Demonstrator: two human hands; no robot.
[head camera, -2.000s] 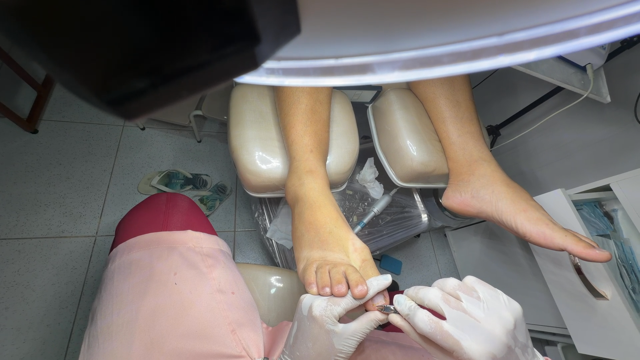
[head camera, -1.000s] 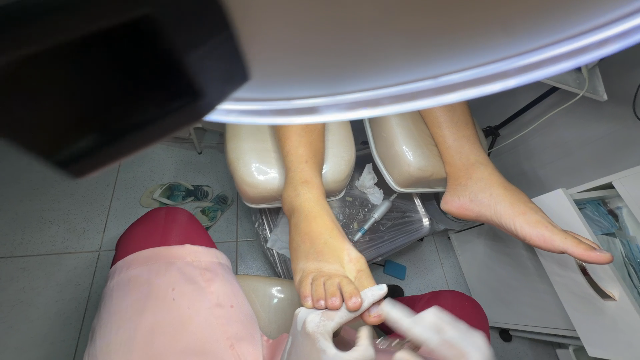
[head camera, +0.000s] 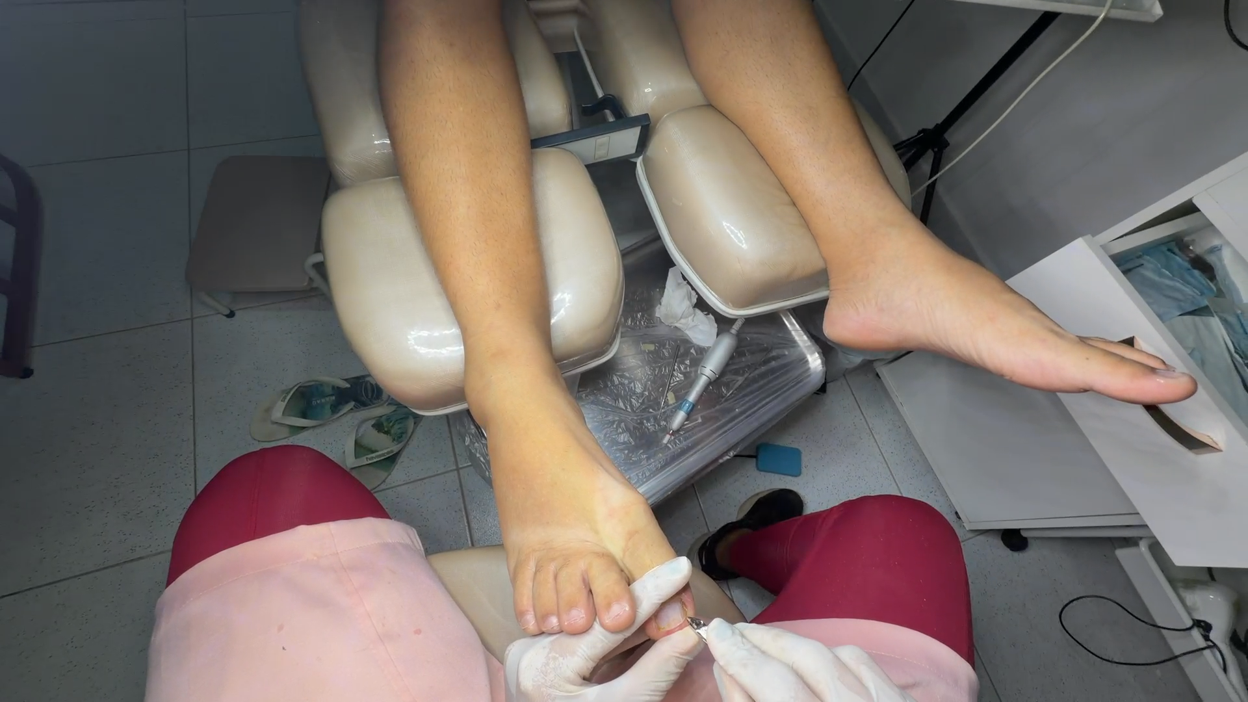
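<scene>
A person's bare foot comes down from the top to the bottom centre, toes toward me. My left hand, in a white glove, holds its big toe, with one finger along the gap beside the smaller toes. In my gloved right hand is a small metal instrument, its tip at the side edge of the big toenail; my fingers hide most of it. The other bare foot points right, its leg over a padded rest.
A plastic-covered tray below the leg rests holds a rotary handpiece and crumpled tissue. At right an open drawer contains blue items. Flip-flops lie on the tiled floor; a thin cable lies at lower right.
The large pale, light-edged object and the dark shape across the top have left the view. My right hand, blurred one second ago, is now at the big toe with the instrument's tip showing.
</scene>
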